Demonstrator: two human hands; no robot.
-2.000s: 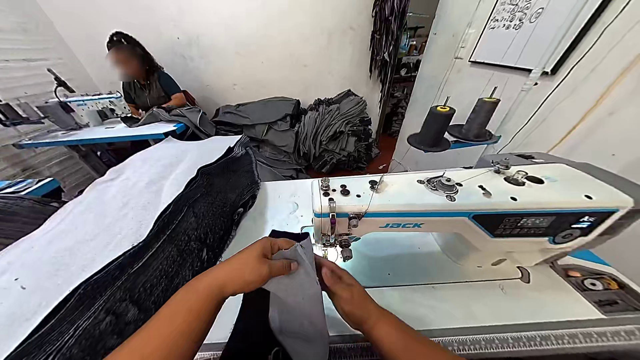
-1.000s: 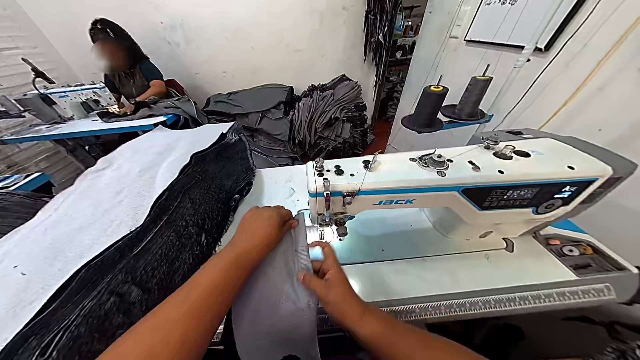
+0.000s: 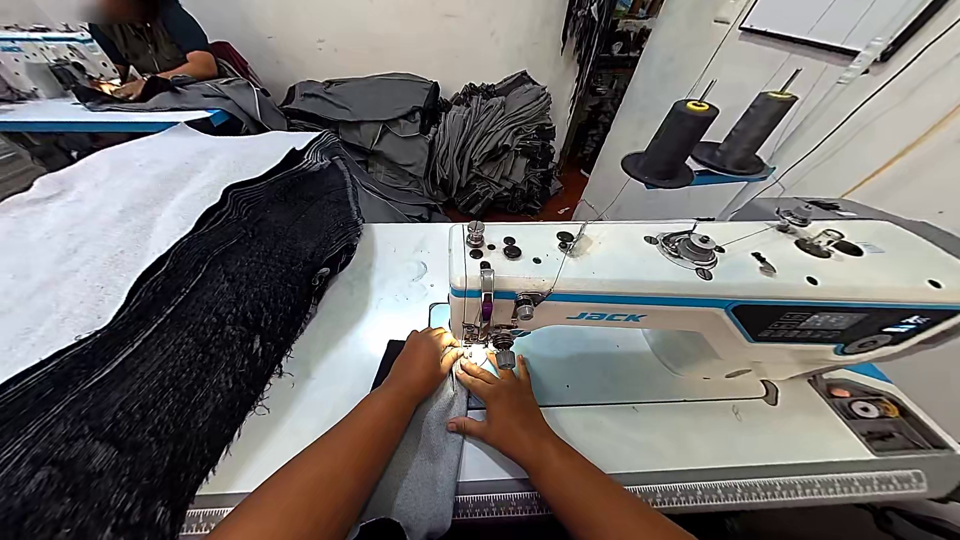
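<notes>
A white Jack sewing machine stands on a pale table, its lamp lighting the needle area. Grey denim fabric runs from under the needle area down over the table's front edge, with a dark part beside my left wrist. My left hand grips this fabric just left of the presser foot, fingertips close to it. My right hand lies with spread fingers, fingertips at the fabric's right edge, in front of the needle; its palm is over the machine bed. The exact needle point is hidden in glare.
A thick stack of dark denim pieces with a white top layer covers the left side. Grey fabric piles lie behind. Black thread cones stand at back right. A co-worker sits at another machine. A ruler lines the front edge.
The fabric, first raised in both hands, now lies at the needle area. My right hand has opened out from a pinch to spread fingers. The view has moved closer to the table.
</notes>
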